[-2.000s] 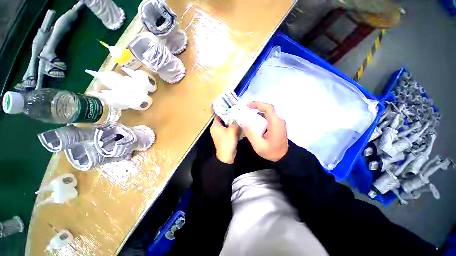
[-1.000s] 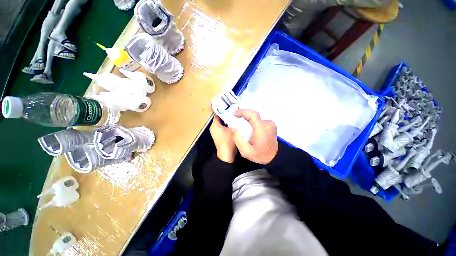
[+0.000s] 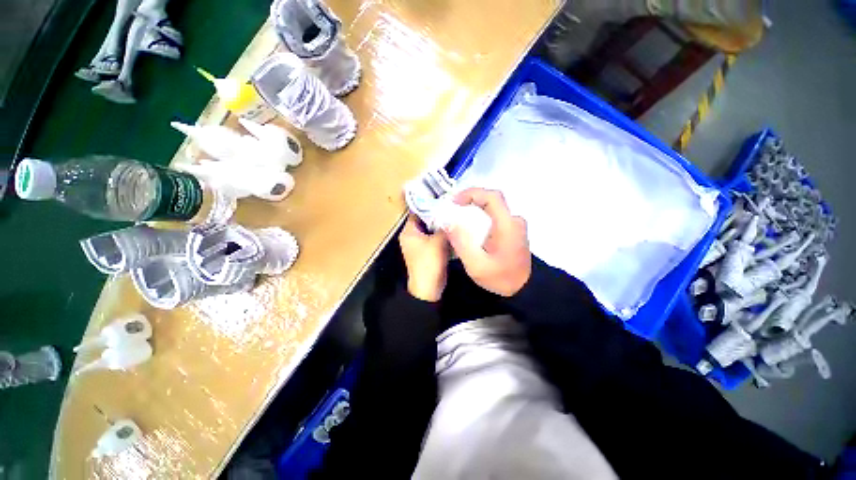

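Observation:
My left hand [image 3: 426, 261] grips a pale grey moulded shell [image 3: 428, 191] at the bench edge, its open notched end facing up. My right hand [image 3: 499, 246] is closed around a small white squeeze bottle [image 3: 470, 224], held against the shell. The bottle's nozzle is hidden at the shell's opening. More grey shells lie on the bench, some at its far end [image 3: 314, 105] and some beside the water bottle [image 3: 246, 255].
A blue crate [image 3: 603, 114] with a white liner [image 3: 582, 202] stands right of my hands. White glue bottles [image 3: 246, 159], a yellow-tipped one [image 3: 235, 95] and a water bottle [image 3: 127, 190] lie on the tan bench [image 3: 371, 178]. Grey limb-like parts [image 3: 751, 281] are piled beyond the crate.
The sandalled grey leg parts and other pieces on the green belt have shifted. My right hand with the bottle has moved slightly over the shell. My left hand keeps its hold.

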